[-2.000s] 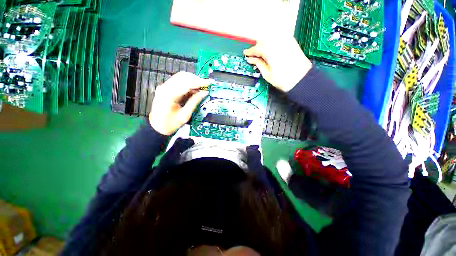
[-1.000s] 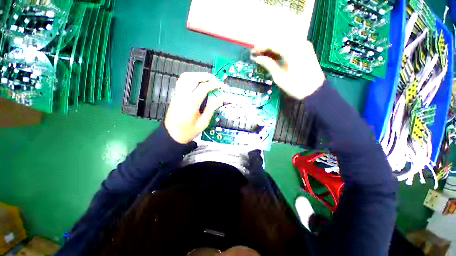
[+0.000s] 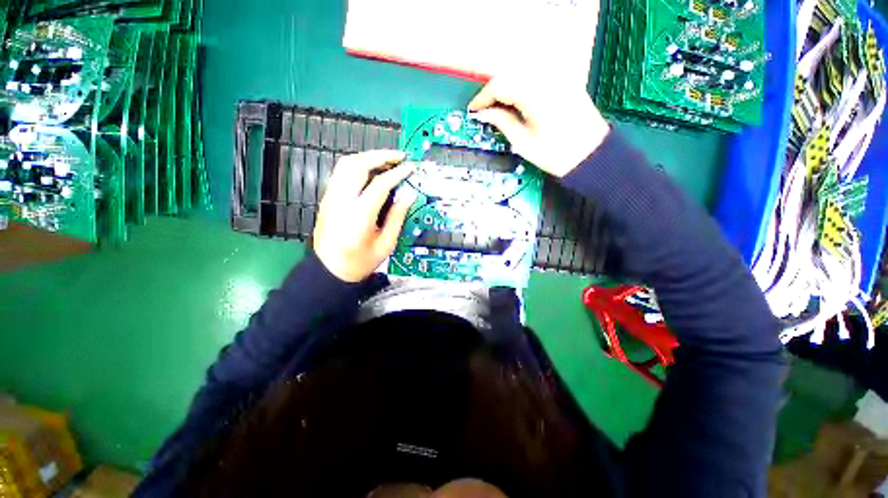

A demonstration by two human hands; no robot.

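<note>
A green circuit board (image 3: 465, 209) with round outlines, dark slots and small white parts lies on the black ribbed rack (image 3: 310, 165). My left hand (image 3: 362, 216) is at the board's left edge, fingertips at its upper left part; whether they pinch a part cannot be told. My right hand (image 3: 541, 119) is over the board's upper right corner, thumb and index fingertips close together at the board's top; any part between them is too small to tell. The pale component tray (image 3: 467, 34) with a red-orange edge lies just beyond the board.
Leaning green boards (image 3: 146, 126) stand at left. A board stack (image 3: 701, 63) is right of the tray. A blue bin (image 3: 755, 156) at right holds wired boards (image 3: 828, 165) with white wires hanging out. A red-handled object (image 3: 628, 326) lies low right. A cardboard box (image 3: 37, 449) is lower left.
Over the last second my right hand has moved from near the tray's edge to the board's top. My left hand stays at the board's left side. The view has shifted slightly.
</note>
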